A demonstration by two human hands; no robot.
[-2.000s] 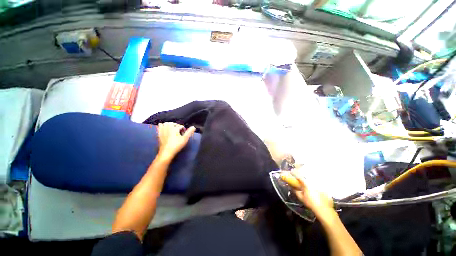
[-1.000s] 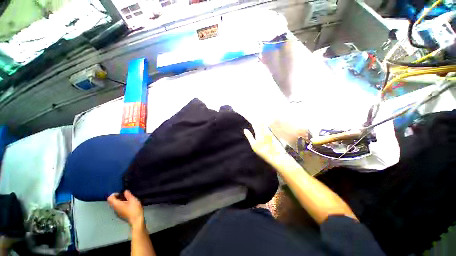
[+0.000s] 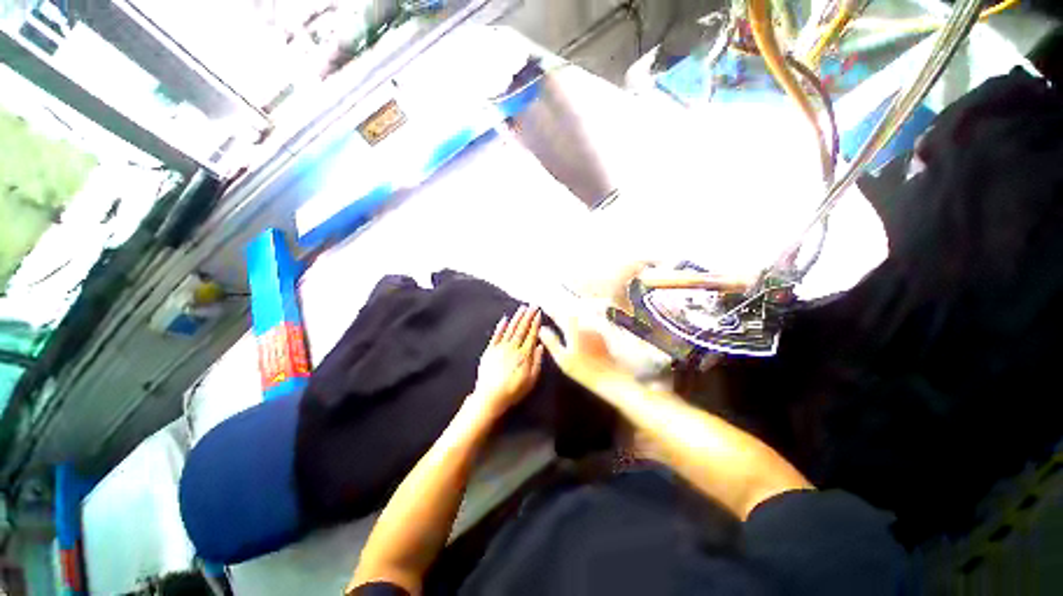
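Note:
A black garment point(image 3: 391, 390) lies over the navy-blue padded form point(image 3: 241, 480), whose rounded left end shows bare. My left hand point(image 3: 509, 361) lies flat on the garment near its right part, fingers extended and close together. My right hand point(image 3: 579, 355) is beside it at the garment's right edge; whether its fingers pinch the cloth is not clear. The steam iron point(image 3: 711, 314) rests to the right of my hands, untouched, with its light handle up.
The white padded table point(image 3: 466, 210) is overexposed behind the garment. A blue box with a red-orange label point(image 3: 277, 314) stands behind the form. Yellow and pale hoses point(image 3: 895, 111) run from the iron to the upper right. A black cloth heap point(image 3: 933, 314) lies at right.
The iron was released from my right hand and now rests at right. The garment was pulled left over the form. My left hand has moved from the garment's left edge to beside my right hand.

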